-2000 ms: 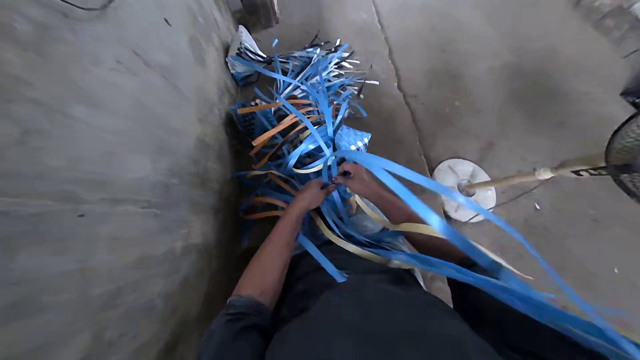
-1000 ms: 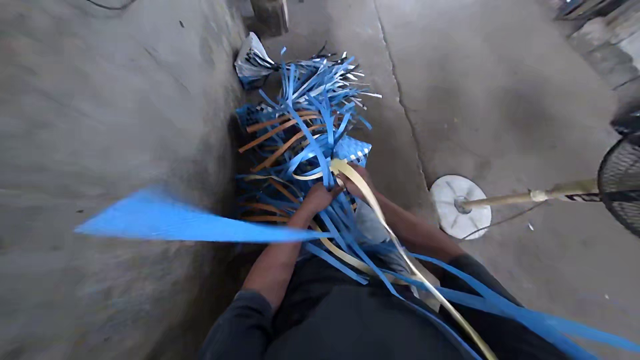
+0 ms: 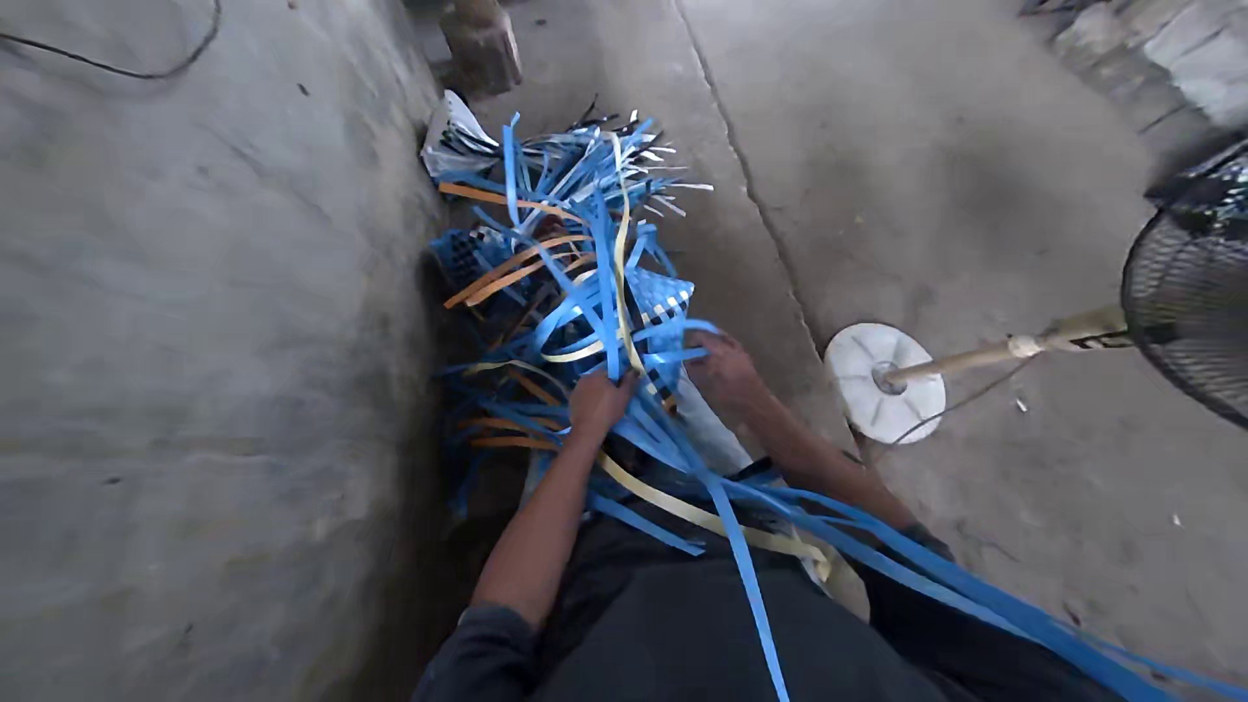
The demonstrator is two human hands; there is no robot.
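My left hand [image 3: 599, 400] is closed on blue strips and a cream strip [image 3: 624, 263] at the near side of a woven blue and white piece [image 3: 661, 292]. To its right, my right hand [image 3: 723, 363] has its fingers at the end of a blue strap [image 3: 687, 327]; the fingertips are partly hidden, and how firmly they hold cannot be told. Loose blue plastic strips [image 3: 717, 487] run from the work across my lap to the lower right. Orange strips [image 3: 517, 268] stick out on the left among more blue ones. A bundle of blue and white strip ends [image 3: 614, 156] lies beyond.
A rough concrete wall [image 3: 214, 390] stands close on the left. On the floor at the right are a round white stand base [image 3: 885, 383] and a fan [image 3: 1194, 283] on its pole. A block [image 3: 482, 47] stands at the top, by the wall.
My right hand has moved right, away from my left hand. The cream strip that curved toward my lap now points away from me. The blue strip that swung over on the left is no longer there.
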